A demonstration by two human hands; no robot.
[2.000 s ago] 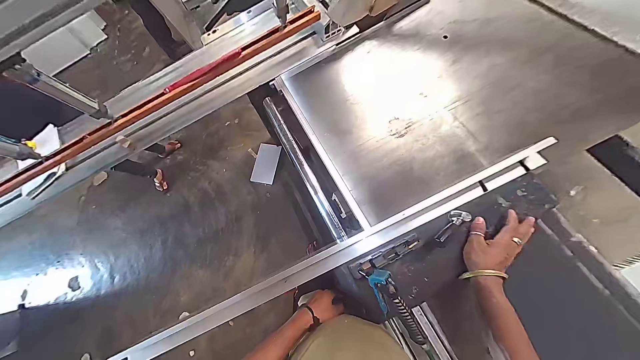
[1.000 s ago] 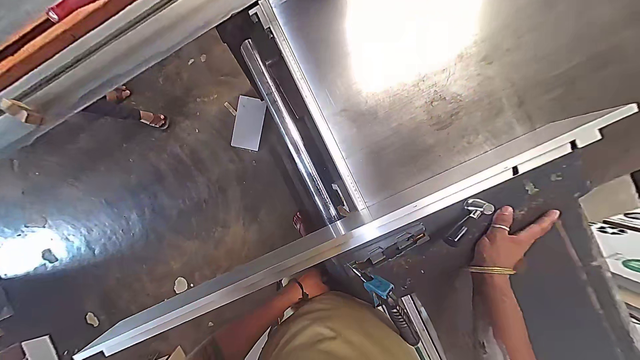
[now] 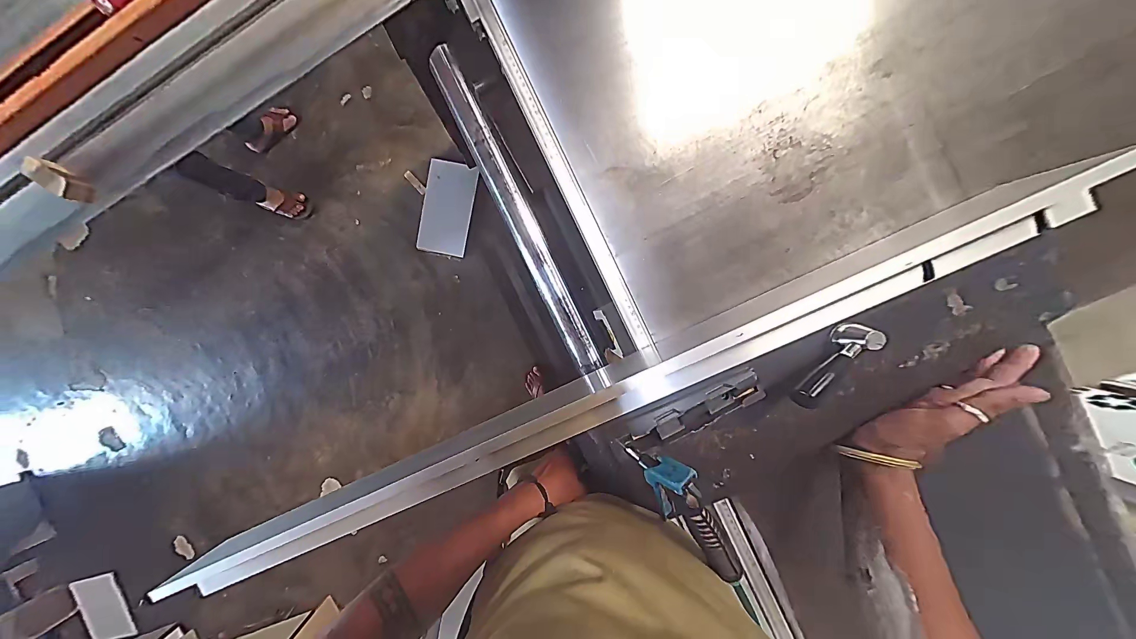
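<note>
My right hand, with a ring and bangles, rests on the dark surface of the machine fence; it holds nothing. A chrome-headed clamp lever is just left of it. My left hand is low beside the machine's edge, under the long aluminium rail; its fingers are hidden. The rail runs diagonally along the edge of the metal table. Near my body a blue-and-black handled tool lies by a ruled metal strip.
A round chrome bar runs beside the table. On the floor lies a grey-white panel. Another person's sandalled feet stand at the upper left, near an aluminium beam. Offcuts lie at the lower left.
The view has shifted, with the machine's near edge now larger in it. My right hand's fingers have closed together from a wider spread, still on the dark surface.
</note>
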